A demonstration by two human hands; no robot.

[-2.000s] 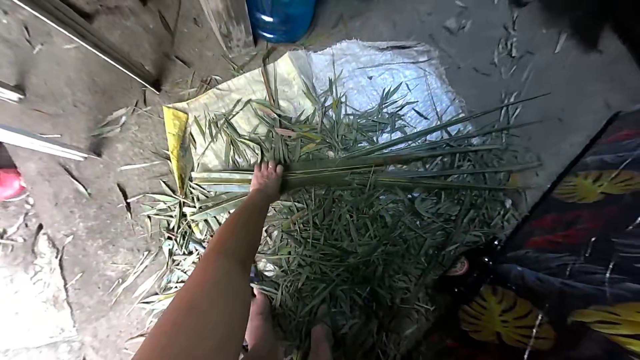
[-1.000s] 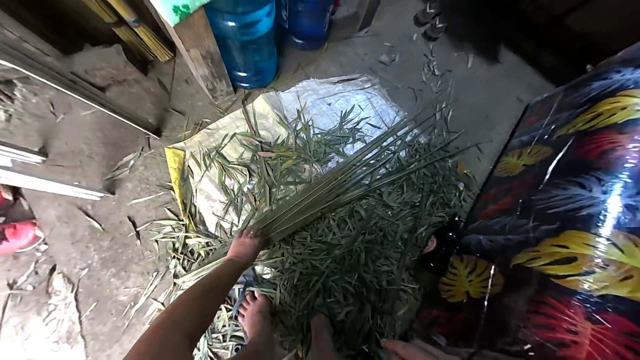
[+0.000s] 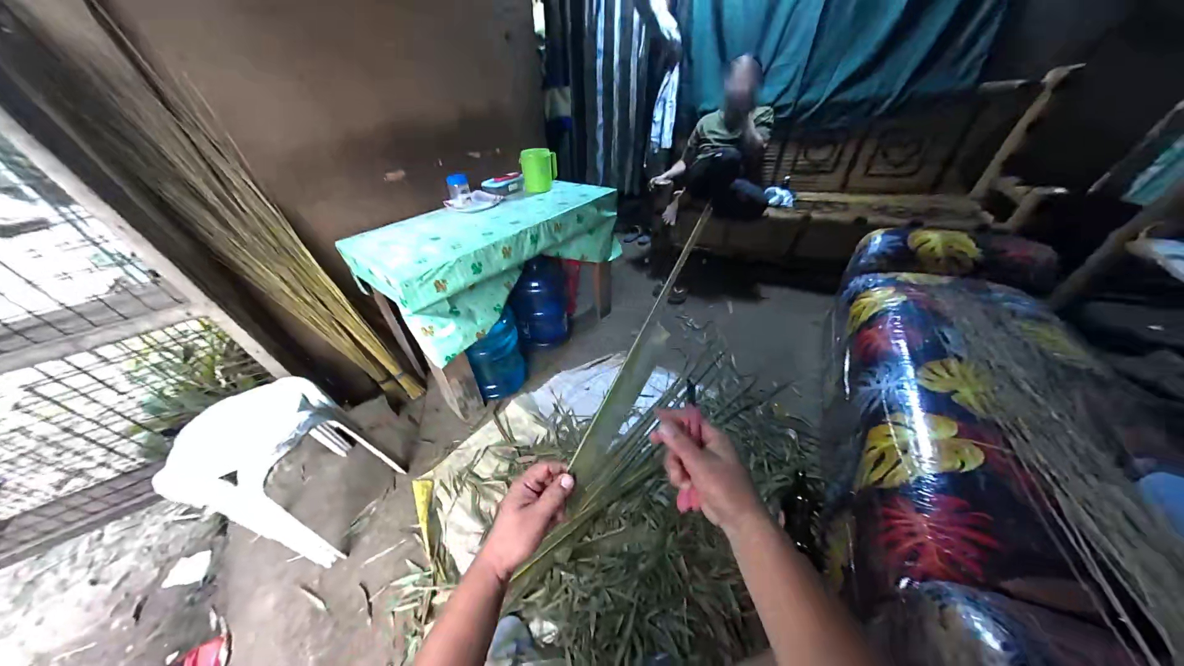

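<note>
My left hand (image 3: 532, 513) pinches the near end of a long green palm leaflet (image 3: 622, 375), which slants up and away with a thin rib along its edge. To its right, my right hand (image 3: 708, 462) is closed around a small tool with a pink handle (image 3: 689, 498); a short dark tip points up from it, too blurred to name. Long leaf strips (image 3: 638, 458) lie below and between both hands, over a heap of cut leaf pieces (image 3: 647, 583) on pale sacking (image 3: 462, 495). The right hand does not touch the leaflet.
A white plastic chair (image 3: 236, 453) lies at left. A cloth-covered table (image 3: 481, 231) stands ahead, with blue water jugs (image 3: 497, 356) beneath. Tied sticks (image 3: 305, 287) lean on the wall. A plastic-wrapped patterned seat (image 3: 925, 407) is at right. A person (image 3: 726, 139) sits on the bench behind.
The view has tilted up to the room. My left hand, earlier on the leaf bundle, now holds up a single leaflet. My right hand has come into full view with the pink-handled tool.
</note>
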